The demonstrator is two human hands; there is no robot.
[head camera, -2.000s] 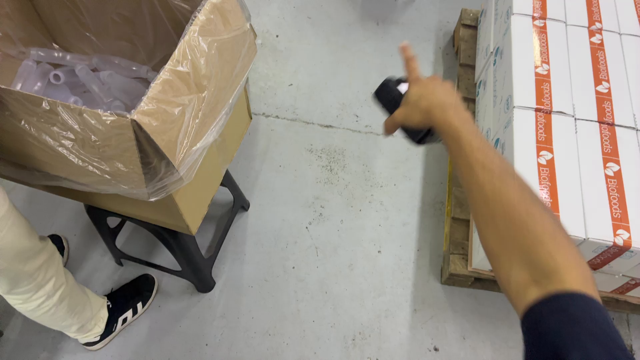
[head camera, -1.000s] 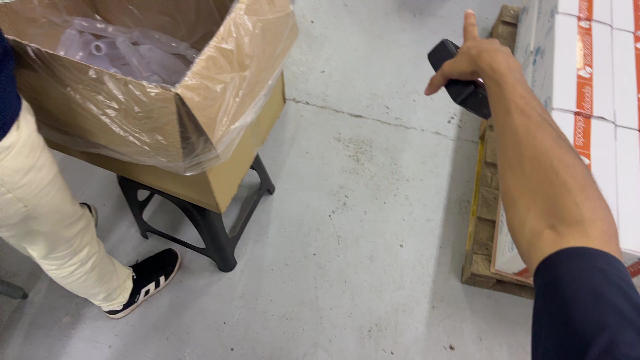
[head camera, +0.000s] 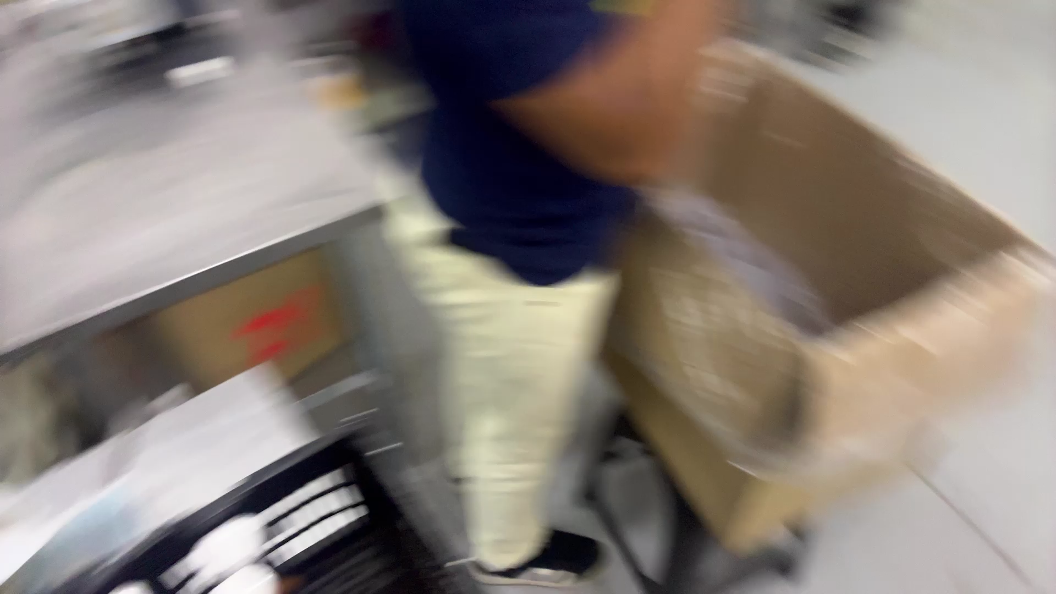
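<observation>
Neither my left hand nor my right hand shows in the blurred view of now. A cardboard box (head camera: 718, 355) lined with clear plastic stands tilted in the picture at the right, on a dark stool (head camera: 676, 528). Whitish translucent items (head camera: 742, 256) lie inside it, smeared by motion. Beside the box stands another person (head camera: 528, 190) in a navy shirt and cream trousers, one bare forearm close to the box's rim.
A metal worktable (head camera: 198, 198) fills the upper left, with a cardboard box (head camera: 256, 322) bearing red marks beneath it. At the lower left are a white box (head camera: 214, 437) and a black printed surface (head camera: 305, 528). Grey floor (head camera: 973, 511) shows at the right.
The view has swung strongly to the left. My outstretched hand with the black device and the pallet of white boxes have left the picture; the worktable and the person's torso have come in.
</observation>
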